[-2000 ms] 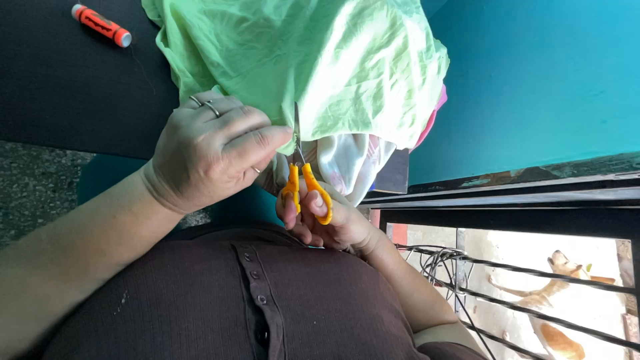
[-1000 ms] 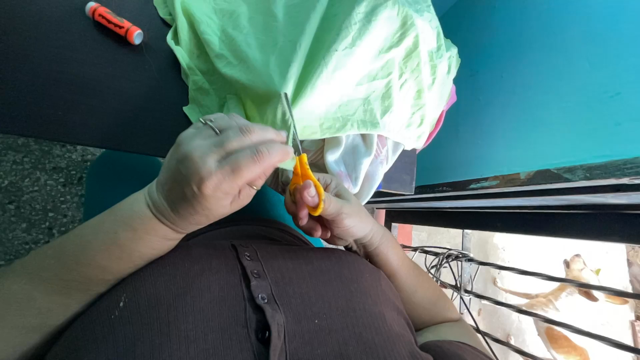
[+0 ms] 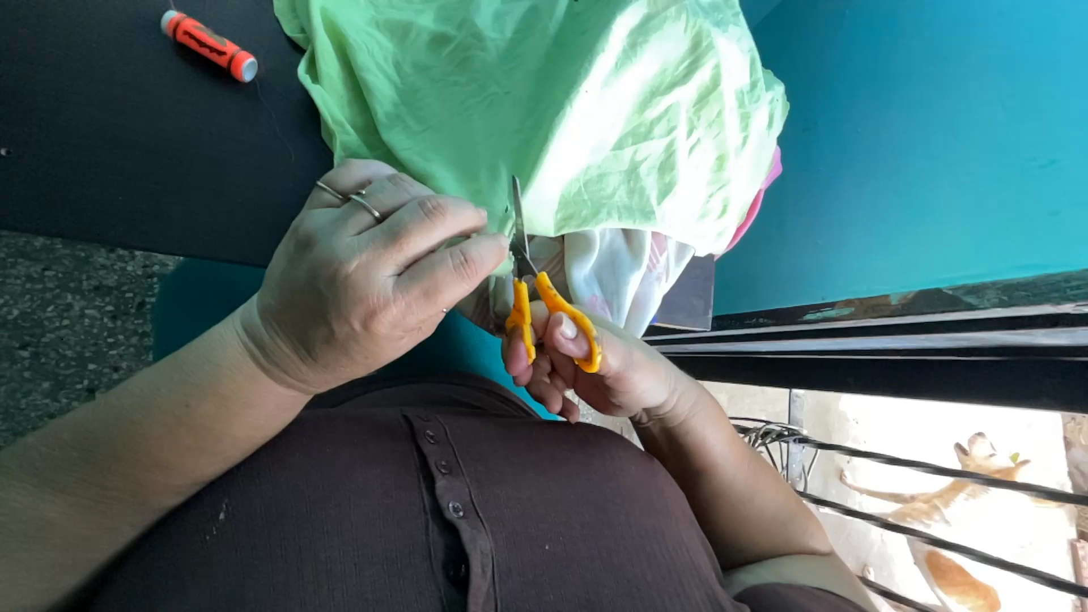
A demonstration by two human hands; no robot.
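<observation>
My left hand (image 3: 374, 280), with two rings showing, pinches the near edge of a light green cloth (image 3: 442, 93) between thumb and fingertips. The cloth spreads over the dark table beyond. In my right hand (image 3: 595, 357) is a pair of scissors (image 3: 554, 306) with orange handles, its blades apart and pointing away from me. The blades are right beside my left fingertips, at the cloth's edge; the lower blade is partly hidden. Beneath the green cloth hangs a white patterned cloth (image 3: 625, 272).
An orange thread spool (image 3: 210, 47) lies on the dark table (image 3: 127, 144), a loose thread trailing from it. A teal wall (image 3: 918, 153) rises at the right. Below it are black bars (image 3: 952, 467) with bundled wires, and a brown and white dog (image 3: 960, 489) lies beyond them.
The scissors' handles, together one second ago, are now spread and the blades stand apart. My left hand remains near the cloth's edge by the blades.
</observation>
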